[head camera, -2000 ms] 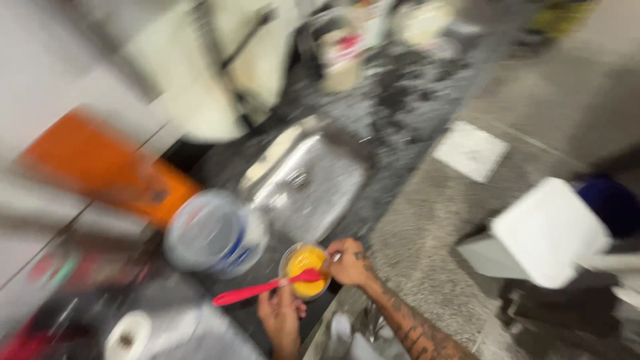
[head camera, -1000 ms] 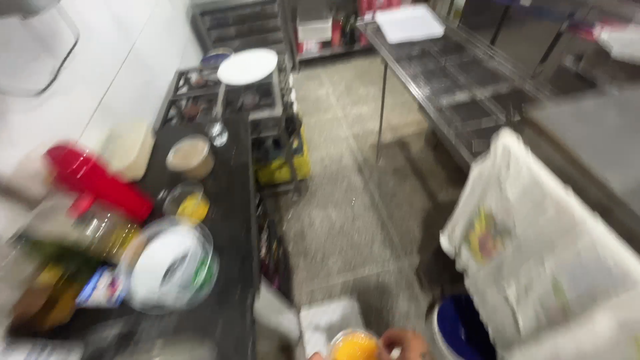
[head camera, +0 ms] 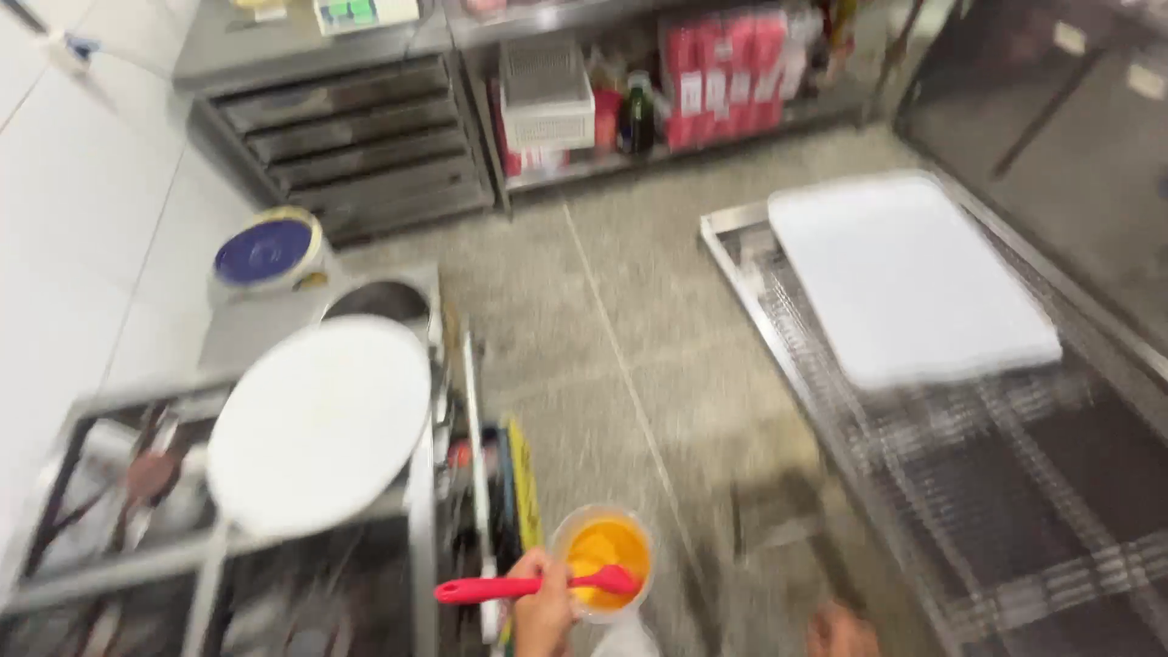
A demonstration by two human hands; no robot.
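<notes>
Low in the middle of the head view, my left hand [head camera: 545, 607] grips a clear plastic tub [head camera: 558, 545] of orange-yellow contents and a red spatula [head camera: 484, 590]. The spatula lies across the tub, its head in the orange mixture and its handle pointing left. My right hand [head camera: 841, 631] is at the bottom edge, apart from the tub; it is blurred and partly cut off, so its fingers cannot be made out.
A gas stove [head camera: 214, 547] with a white round plate [head camera: 321, 427] on it stands at the left. A metal table [head camera: 803, 388] bearing a white board [head camera: 912, 278] is at the right. Concrete floor [head camera: 611, 347] runs between them toward shelving [head camera: 630, 169] at the back.
The view has swung from the dark counter and sink toward the stove and metal table. My right hand, at the tub two seconds ago, is now apart from it.
</notes>
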